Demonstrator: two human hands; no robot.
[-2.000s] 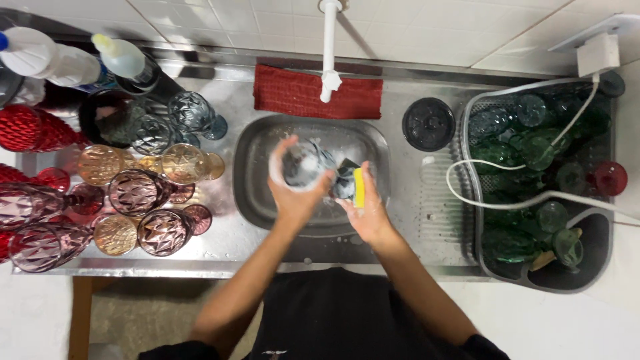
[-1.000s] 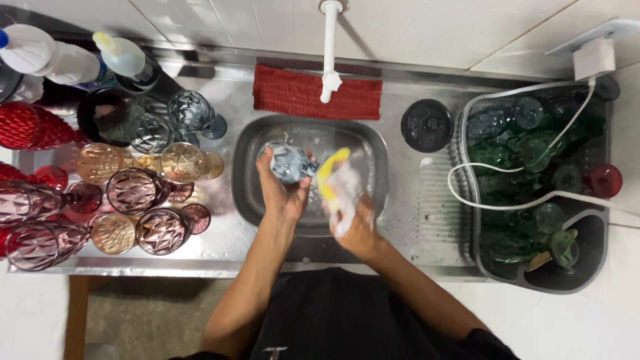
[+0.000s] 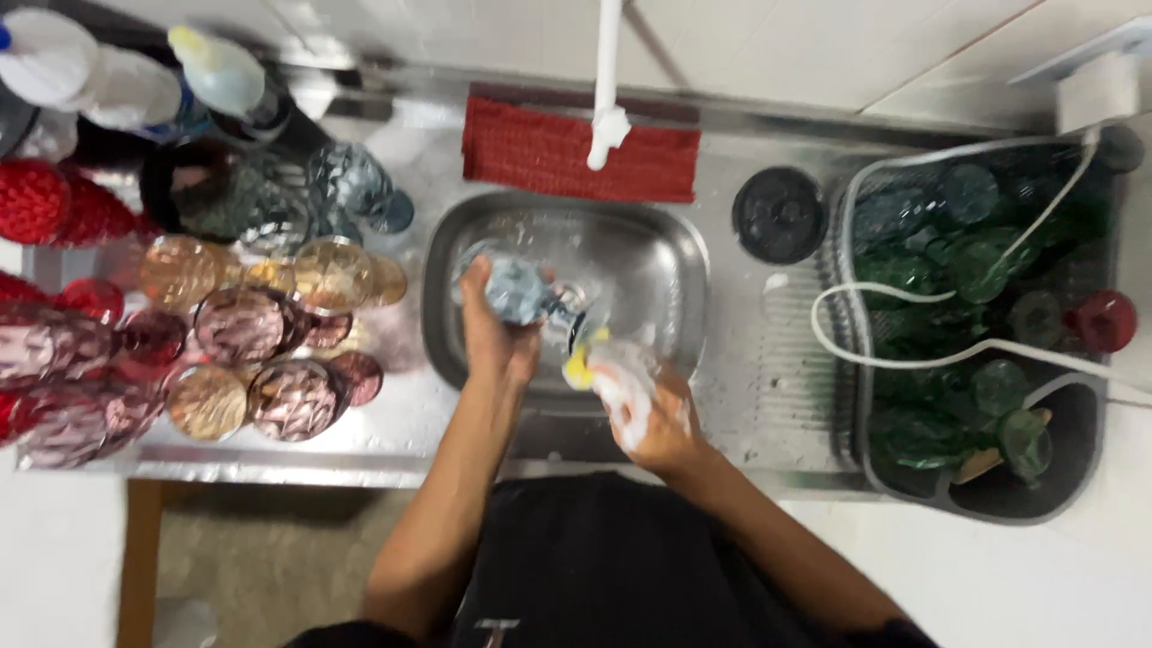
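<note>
Over the steel sink basin [image 3: 648,243], my left hand [image 3: 497,328] holds the bowl of a blue-grey glass goblet [image 3: 517,290], tilted so its stem and foot point to the right. Soapy suds cover my right hand [image 3: 643,400], which grips a yellow sponge [image 3: 580,364] against or very near the goblet's foot; blur hides the exact contact. To the left stand amber goblets [image 3: 333,273], pink goblets [image 3: 241,324], red goblets [image 3: 34,200] and blue-grey goblets [image 3: 349,177].
A white faucet [image 3: 607,72] hangs over a red cloth [image 3: 580,151] behind the basin. Right of it lie a dark round lid [image 3: 779,214] and a grey rack [image 3: 981,513] of green glassware, crossed by a white cable [image 3: 909,363]. Bottles [image 3: 220,76] stand at the back left.
Two seconds ago the goblet's round opening faced up between both hands; now it is turned, foot to the right. My right hand and the sponge have moved lower, to the goblet's foot end.
</note>
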